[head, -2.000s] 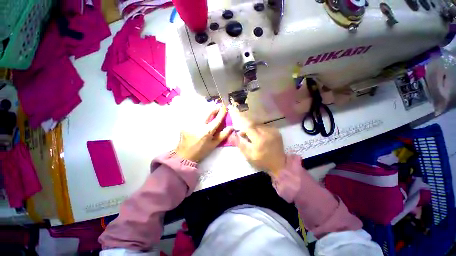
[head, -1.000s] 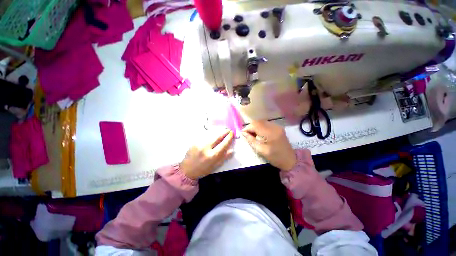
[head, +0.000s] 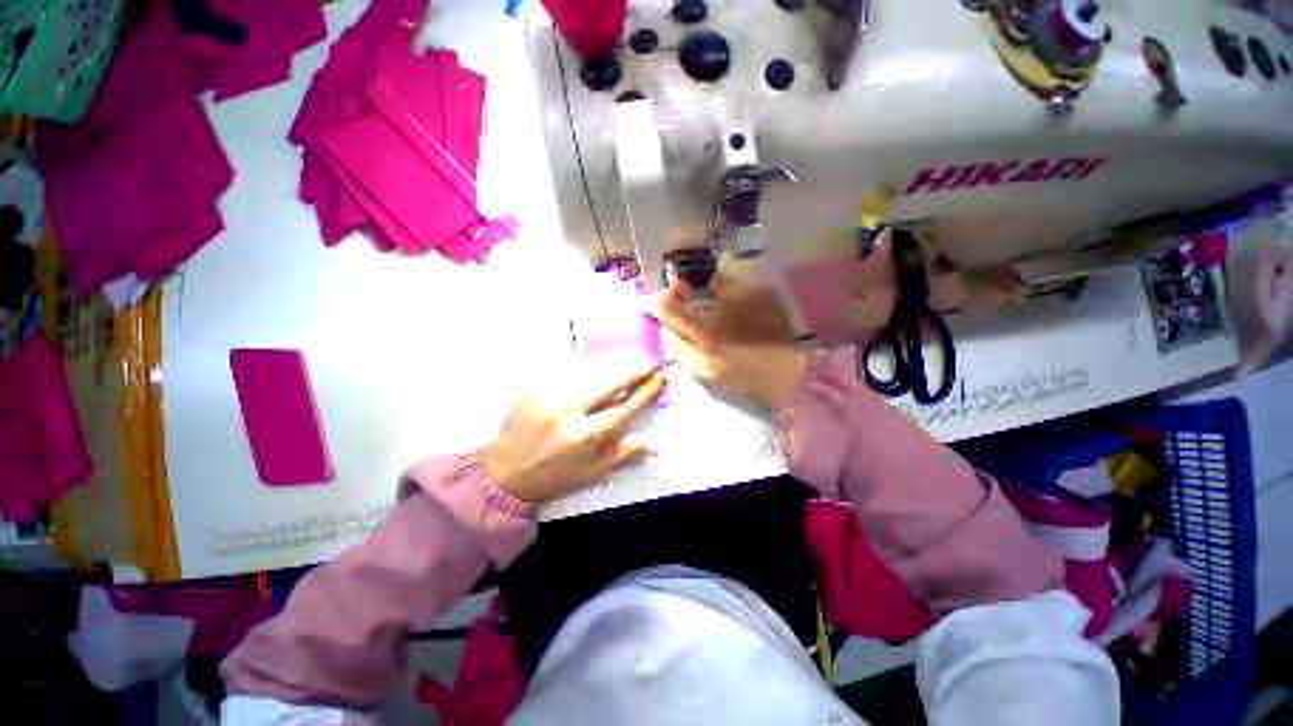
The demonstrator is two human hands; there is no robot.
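A small magenta fabric piece lies under the needle area of the off-white sewing machine, washed out by the lamp light. My left hand lies flat by its near edge, fingertips on the fabric. My right hand is beside the presser foot, its fingers at the fabric's right side; its exact hold is hard to see. A single magenta piece lies at left on the white table.
A fanned heap of magenta pieces lies left of the machine head. Larger magenta panels and a green basket are at far left. Black-handled scissors lie under the machine arm. A blue crate stands below right.
My right hand has moved up and forward beside the presser foot. The fabric has turned and lies flatter at the needle. My left hand stays near its front edge. The camera view has shifted.
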